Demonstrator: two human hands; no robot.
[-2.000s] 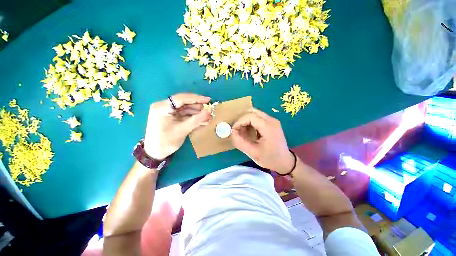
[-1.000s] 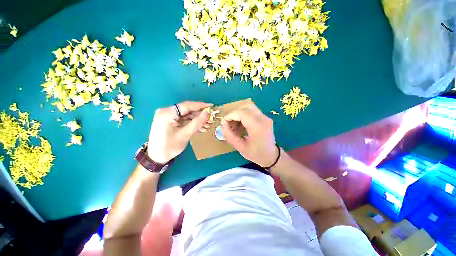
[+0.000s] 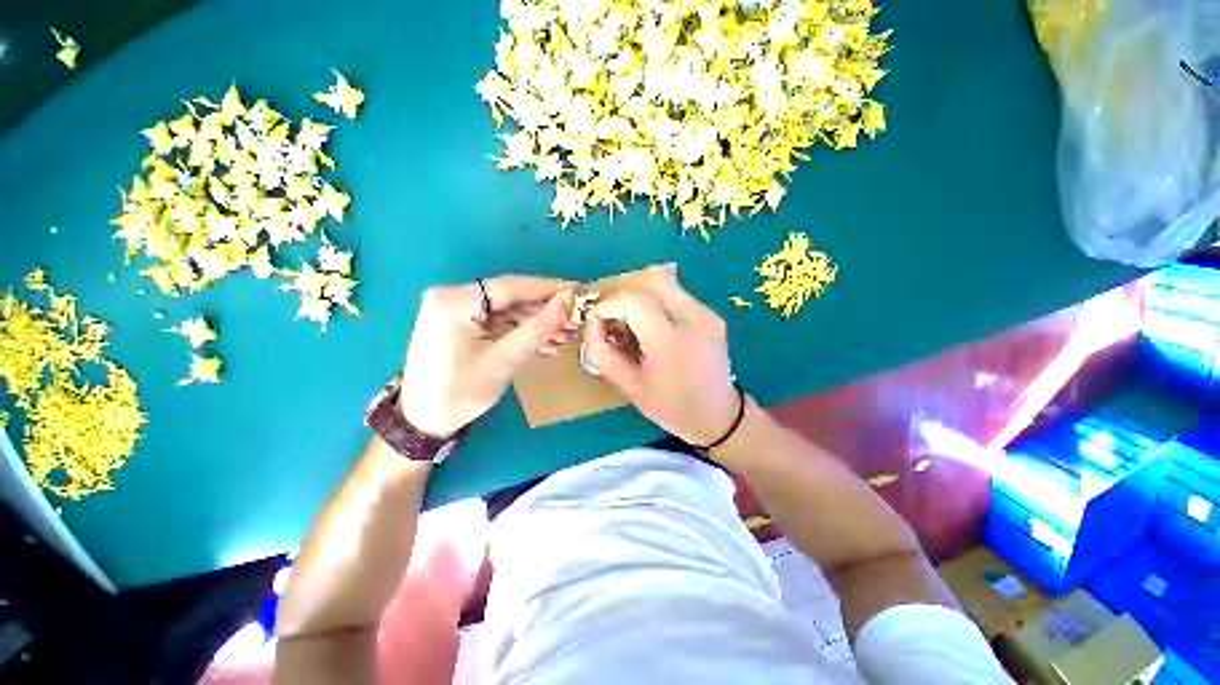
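My left hand (image 3: 468,351) pinches a star-shaped yellow piece (image 3: 579,309) between thumb and forefinger, above the cardboard piece (image 3: 562,392). My right hand (image 3: 665,351) meets it there, its thumb and forefinger closed at the piece. Whether a small yellow piece is between the right fingertips is hidden. The white round patch (image 3: 589,359) is mostly covered by my right fingers. A little pile of small yellow pieces (image 3: 796,274) lies to the right of my right hand.
A large heap of star-shaped pieces (image 3: 689,101) lies at top centre and a smaller heap (image 3: 230,191) at left. Finer yellow pieces (image 3: 74,402) lie far left. A cloudy plastic bag (image 3: 1137,147) is upper right. Blue crates (image 3: 1084,488) and cardboard boxes (image 3: 1057,622) stand lower right.
My right hand has moved from beside the white patch up and left to the star piece, now covering most of the patch. My left hand has shifted slightly right.
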